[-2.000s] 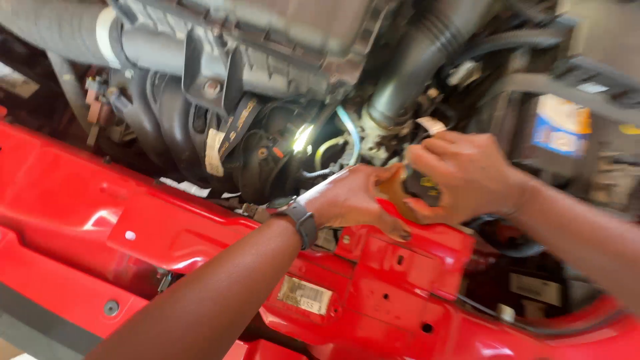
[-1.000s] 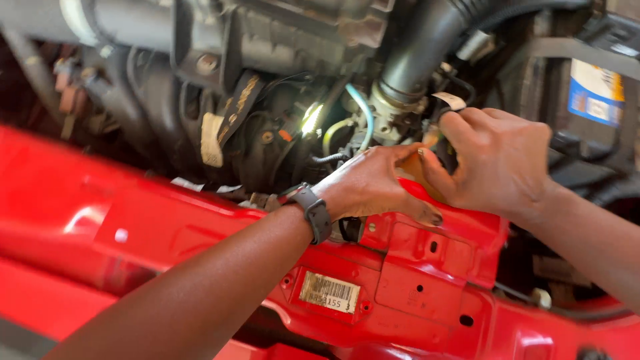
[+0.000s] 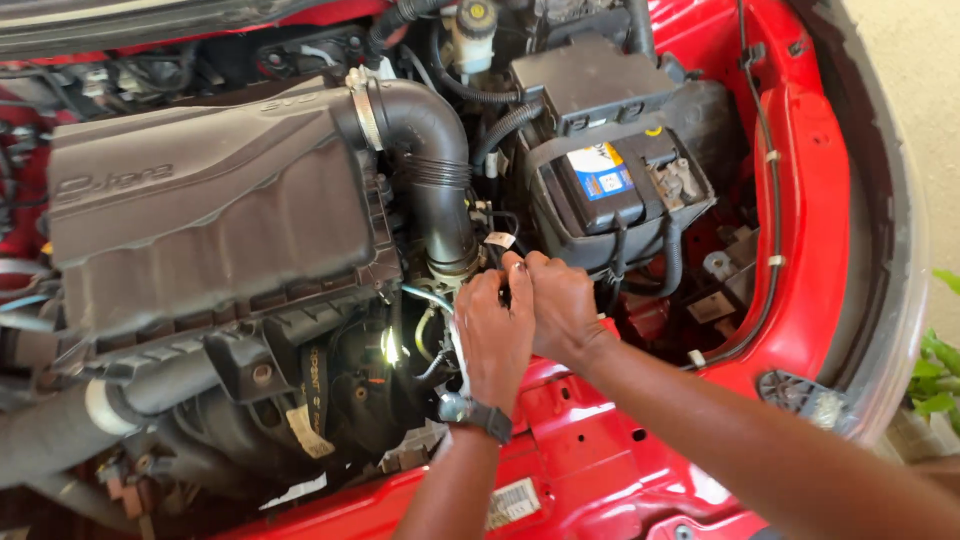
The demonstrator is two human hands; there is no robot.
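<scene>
My left hand [image 3: 495,322], with a dark watch [image 3: 476,416] on its wrist, reaches into the engine bay just below the lower end of a black air intake hose [image 3: 439,165]. Against it on the right lies my right hand [image 3: 559,304], its fingers curled and touching the left fingers. Whatever the fingers hold or press is hidden beneath them. A small white tag [image 3: 500,239] on wiring shows just above the fingertips. Left of the hands run a pale blue tube [image 3: 427,294] and a yellowish tube [image 3: 424,335], near a bright light reflection.
A large black air filter housing [image 3: 217,202] fills the left. The car battery [image 3: 592,191] stands in a black tray at upper right, below a black box cover [image 3: 592,75]. The red front panel [image 3: 585,427] runs under my forearms. A brake fluid reservoir [image 3: 474,37] is at the top.
The view has shifted and widened, showing more of the engine bay. My hands stay together by the intake hose's lower end; my left hand now points more upward in the picture.
</scene>
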